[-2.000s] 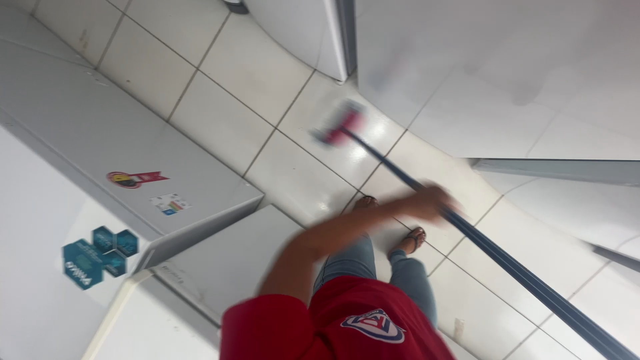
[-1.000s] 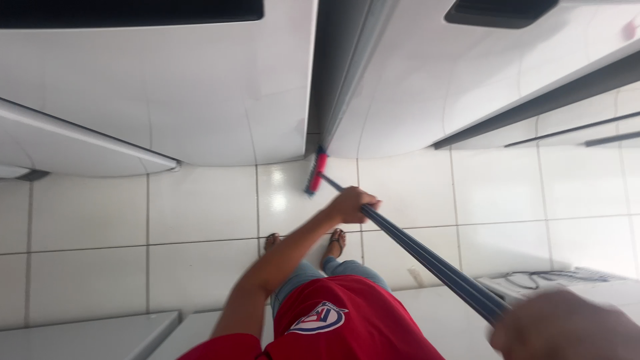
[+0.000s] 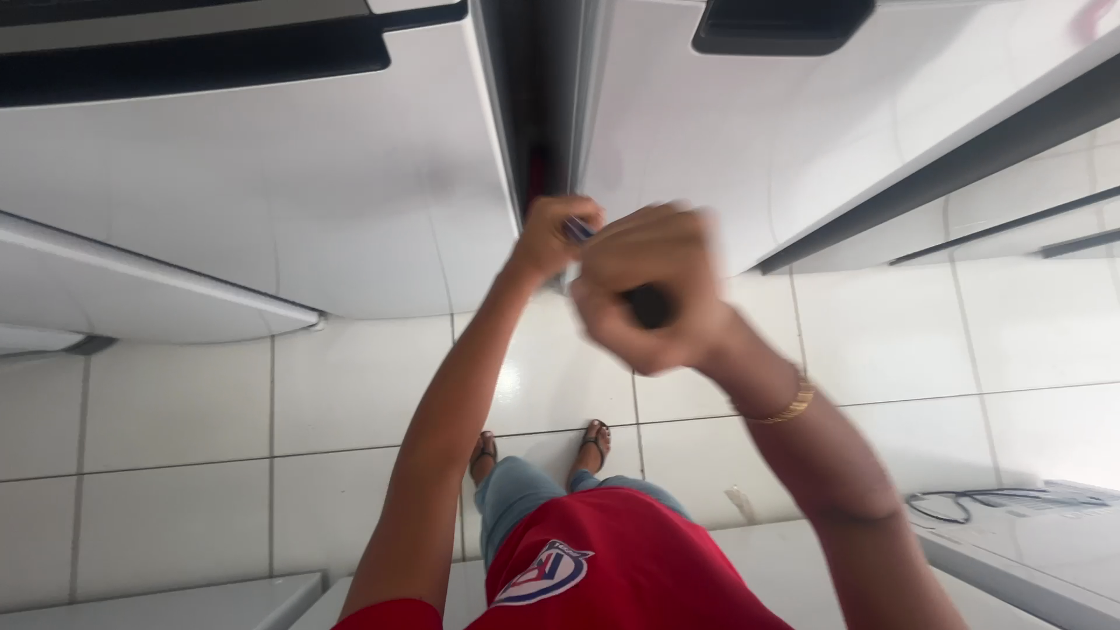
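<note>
Both my hands are closed around the dark pole of a broom or similar floor tool, seen nearly end-on. The pole (image 3: pixel 577 229) shows a short stretch by my left hand (image 3: pixel 557 229), which grips it lower down, at the mouth of a narrow gap between two white appliances. My right hand (image 3: pixel 652 284), blurred and nearer the camera, holds its upper end, and the dark pole tip (image 3: pixel 649 305) pokes out of the fist. Inside the shadowed gap a red part, apparently the tool's head (image 3: pixel 536 175), is faintly visible; the rest of it is hidden.
A white appliance (image 3: pixel 350 192) with a dark handle recess stands left of the gap, another (image 3: pixel 682 131) right of it. White floor tiles (image 3: pixel 367 507) lie around my sandalled feet. More white appliances line the bottom edge; a black cable (image 3: pixel 962 499) rests on one at the right.
The red tool head has moved from the tiles before the gap into it. My right hand has come from the lower right to near my left hand, and the pole now points nearly at the camera.
</note>
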